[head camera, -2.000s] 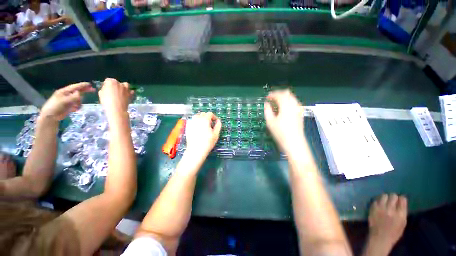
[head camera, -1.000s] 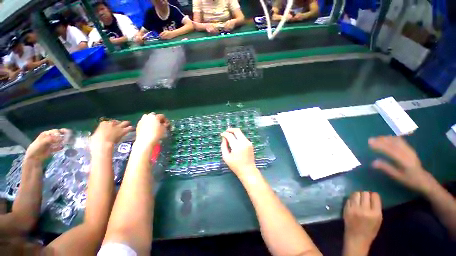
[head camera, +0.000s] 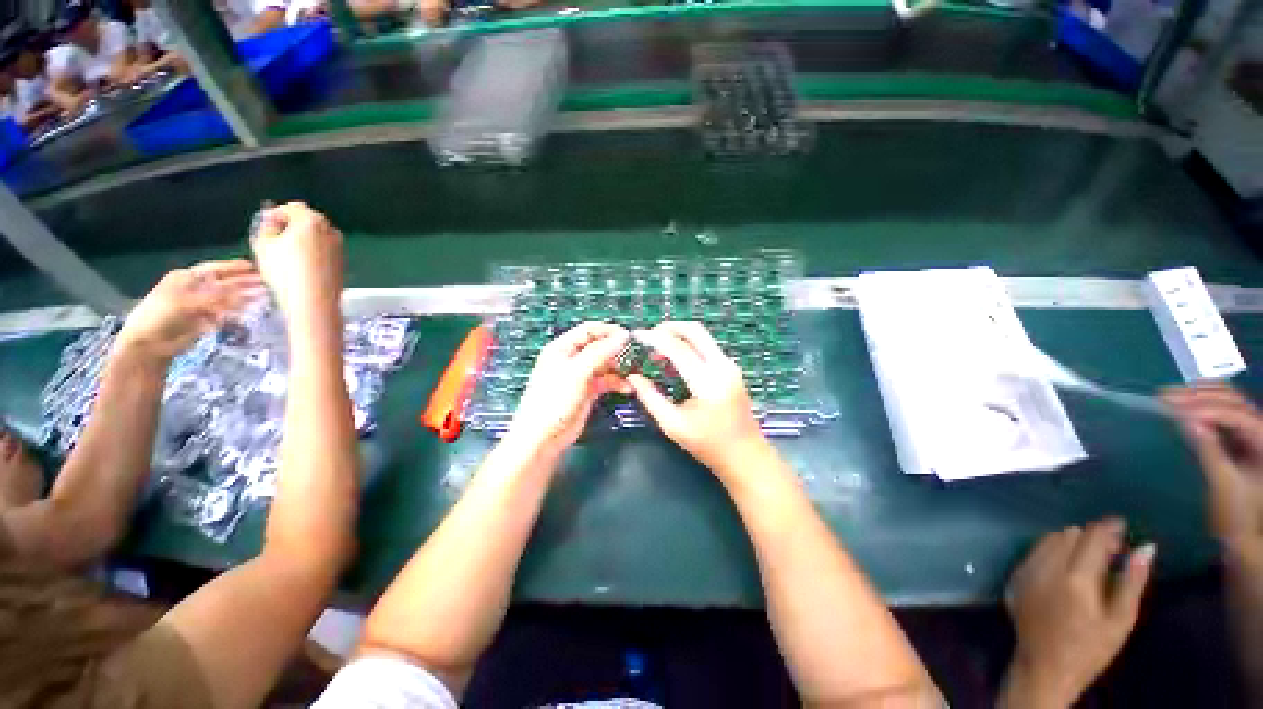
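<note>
A clear blister tray (head camera: 776, 326) with rows of pockets lies on the green bench straight ahead, green showing through. My left hand (head camera: 575, 381) and my right hand (head camera: 697, 388) meet over the tray's near middle. Their fingertips pinch a tiny dark part (head camera: 630, 356) between them; the fingers hide most of it, so its shape cannot be told. A red-orange hand tool (head camera: 460, 384) lies at the tray's left edge, touched by neither hand.
Crinkled clear plastic bags (head camera: 229, 416) are heaped left, under a neighbour's hands. A printed sheet stack (head camera: 956, 374) lies right; another person's hand lifts a sheet's edge. A small white block (head camera: 1194, 326) is further right. A pale tray stack (head camera: 502, 97) and dark-dotted tray (head camera: 748, 100) stand across the belt.
My left hand has come right from the tray's left side, and my hands now meet over the tray. The right neighbour's hand now holds a sheet at the stack. The camera view has shifted.
</note>
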